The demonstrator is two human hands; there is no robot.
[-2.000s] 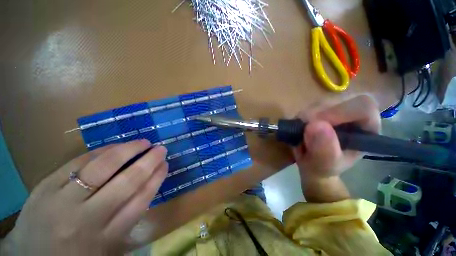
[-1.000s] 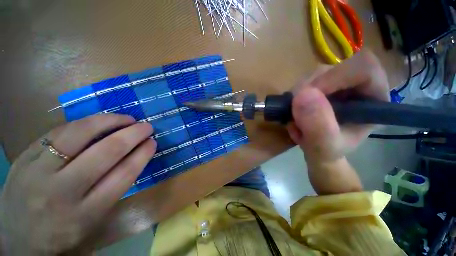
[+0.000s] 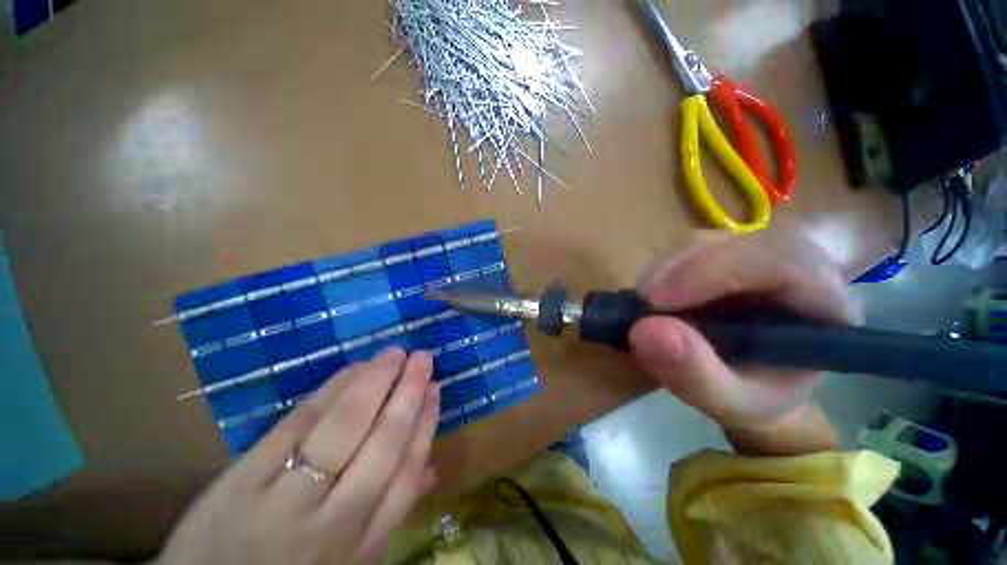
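The blue solar cell string (image 3: pixel 359 304) lies on the brown tabletop in front of me, crossed by silvery lines, with thin ribbon ends sticking out at its left and right edges. My left hand (image 3: pixel 342 452) lies flat over its lower middle, fingertips pressing on the cells, holding nothing in its grip. My right hand (image 3: pixel 734 337) grips the black handle of the soldering iron (image 3: pixel 883 351). The iron's pointed tip is over the right part of the string, near the second line from the top; whether it touches is hard to tell.
A heap of cut ribbon pieces (image 3: pixel 491 77) lies beyond the string. Scissors (image 3: pixel 707 132) with yellow and red handles lie at the upper right. A black box (image 3: pixel 922 94) with cables stands at the far right. A pale teal sheet (image 3: pixel 33 397) shows at the left edge.
My left hand has moved right along the string, uncovering more of its left part. The iron tip remains over the right part. The camera view has also shifted.
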